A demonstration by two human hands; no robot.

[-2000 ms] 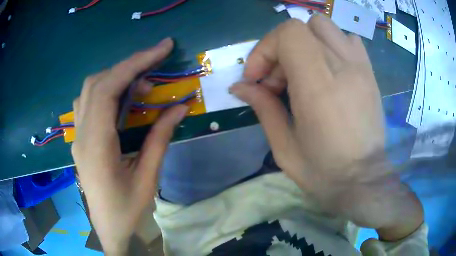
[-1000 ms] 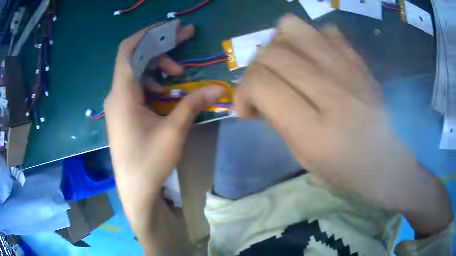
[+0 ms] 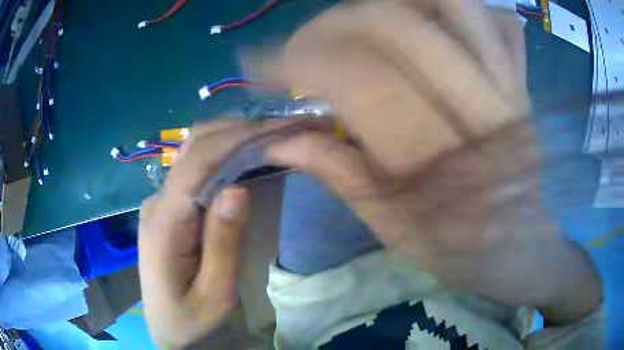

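My left hand (image 3: 198, 225) is at the bench's front edge, its fingers closed on a grey-white pad strip (image 3: 243, 157) that is blurred and bent. My right hand (image 3: 417, 102) is large and heavily blurred to the right of it, with its thumb and finger at the strip's right side; whether it grips the strip I cannot tell. Amber flexible circuits (image 3: 175, 134) with red and blue lead wires (image 3: 154, 145) stick out left of my left hand. Clear shiny film (image 3: 274, 108) lies behind the fingers. A white connector (image 3: 204, 91) with wires lies above it, its other end hidden by my right hand.
A padded piece (image 3: 569, 27) lies at the upper right. White pad sheets (image 3: 609, 61) are at the right edge. Wires with white connectors (image 3: 217, 29) lie at the top and far left. Cardboard (image 3: 15, 198) and a blue bin (image 3: 102, 246) are at lower left.
My right hand has moved up and left, now over the white padded piece seen before. The strip in my left hand has turned from upright to slanting between both hands. The view has shifted slightly.
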